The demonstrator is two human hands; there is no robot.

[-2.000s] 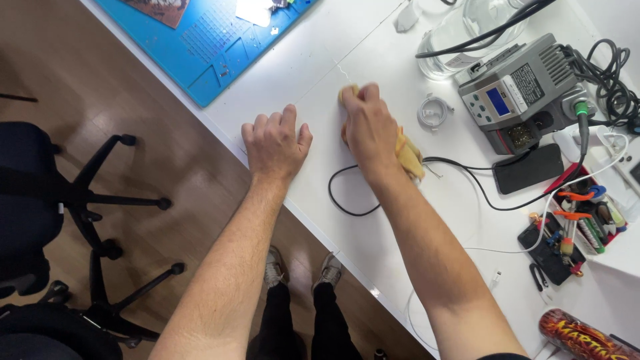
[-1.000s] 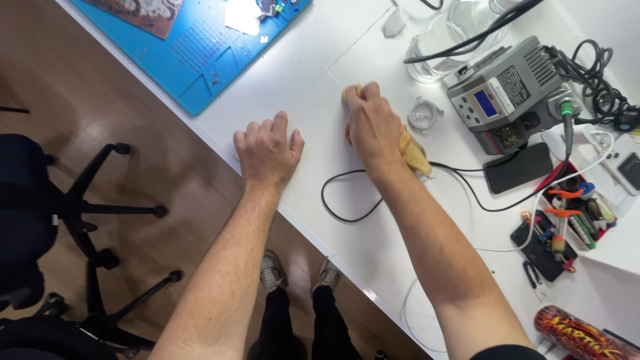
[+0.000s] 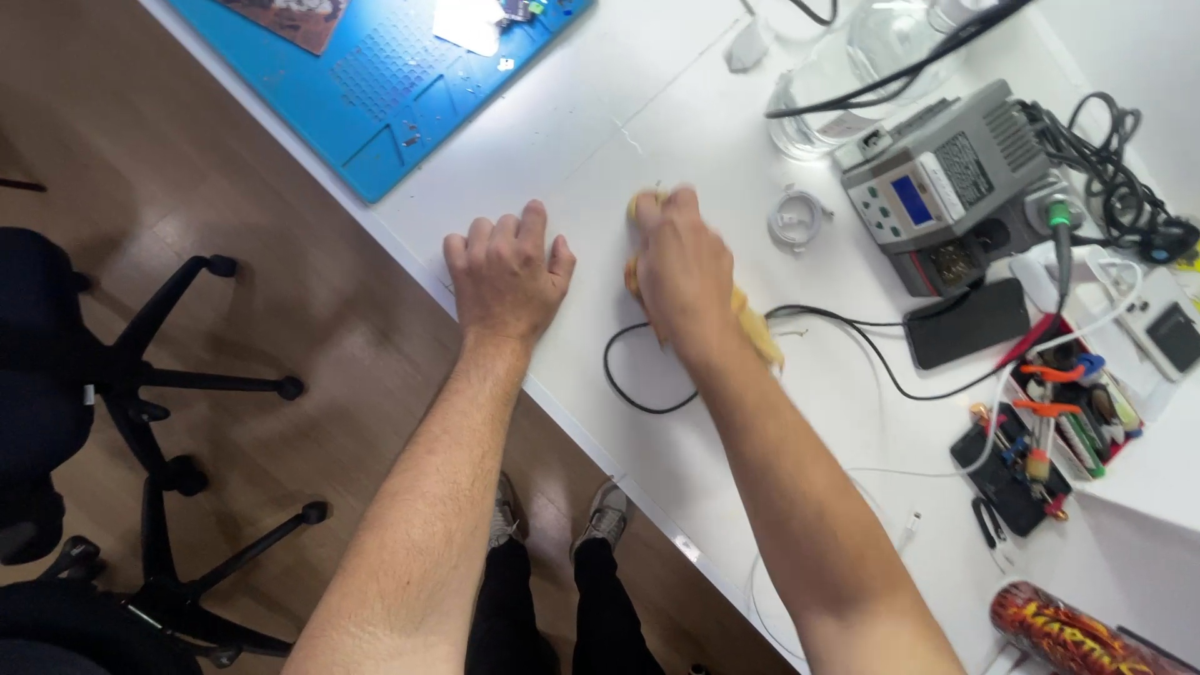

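Observation:
My right hand (image 3: 686,272) is closed on a crumpled yellow cloth (image 3: 756,330), pressed to the white table (image 3: 600,187); parts of the cloth stick out past the fingers and beside the wrist. The palm side and the rest of the cloth are hidden. My left hand (image 3: 511,272) rests palm down on the table near its edge, empty, with its fingers slightly bent and the thumb apart. A black cable (image 3: 647,409) loops on the table by the right wrist. To the right of the right hand lies a coiled white cable (image 3: 797,220).
A blue work mat (image 3: 394,141) lies at the upper left. On the right are a grey soldering station (image 3: 947,178), a clear glass container (image 3: 806,122), a black smartphone (image 3: 968,323), a box of tools (image 3: 1078,403) and a patterned can (image 3: 1069,623). An office chair (image 3: 131,366) stands left of the table.
Both hands stay in nearly the same places on the table, the right still on the yellow cloth. The right hand's fingers look blurred by motion now.

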